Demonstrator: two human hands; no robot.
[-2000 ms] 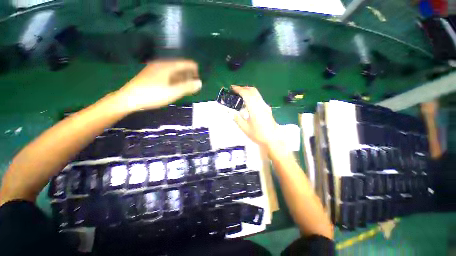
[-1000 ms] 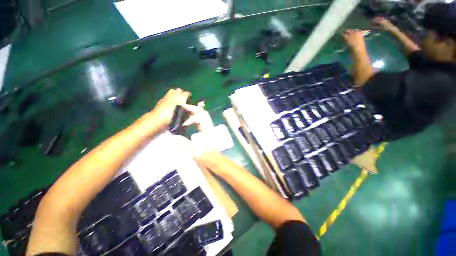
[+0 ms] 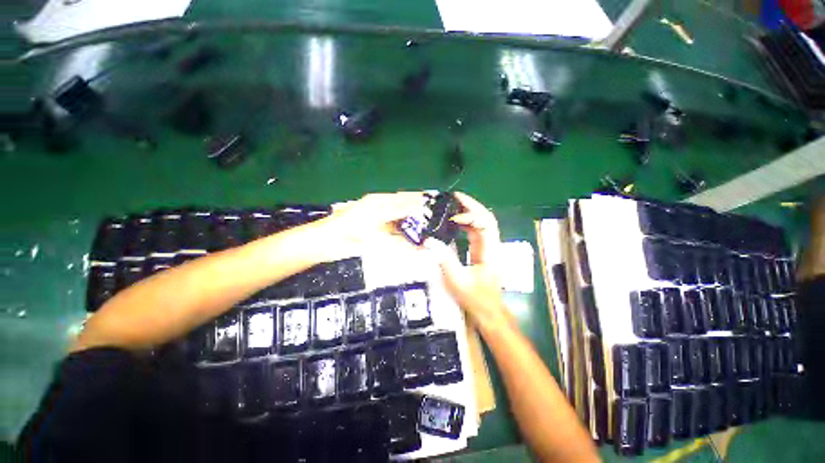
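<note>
My left hand (image 3: 384, 214) and my right hand (image 3: 469, 244) meet above the top right of the near layer. Between the fingertips is a black unit (image 3: 440, 217) with a thin cable and a small pale-spotted piece at its left side. Both hands touch it; which part each hand grips is partly hidden. Rows of black housing halves (image 3: 341, 369) lie below on a white sheet (image 3: 391, 268), some with pale glare inside. One shell (image 3: 440, 416) lies tilted at the lower right corner. My left forearm covers part of the upper rows.
A green belt (image 3: 298, 167) with scattered black corded units (image 3: 530, 99) runs across beyond the layers. Stacked layers of shells (image 3: 714, 312) stand at right, beside another person's dark sleeve (image 3: 811, 321). A small white piece (image 3: 516, 266) lies between the stacks. White sheets (image 3: 525, 16) lie beyond the rail.
The view has swung back left from the neighbouring stack. My hands are together at a corded unit with a pale-spotted piece; one second ago a plain black block was at my left fingers.
</note>
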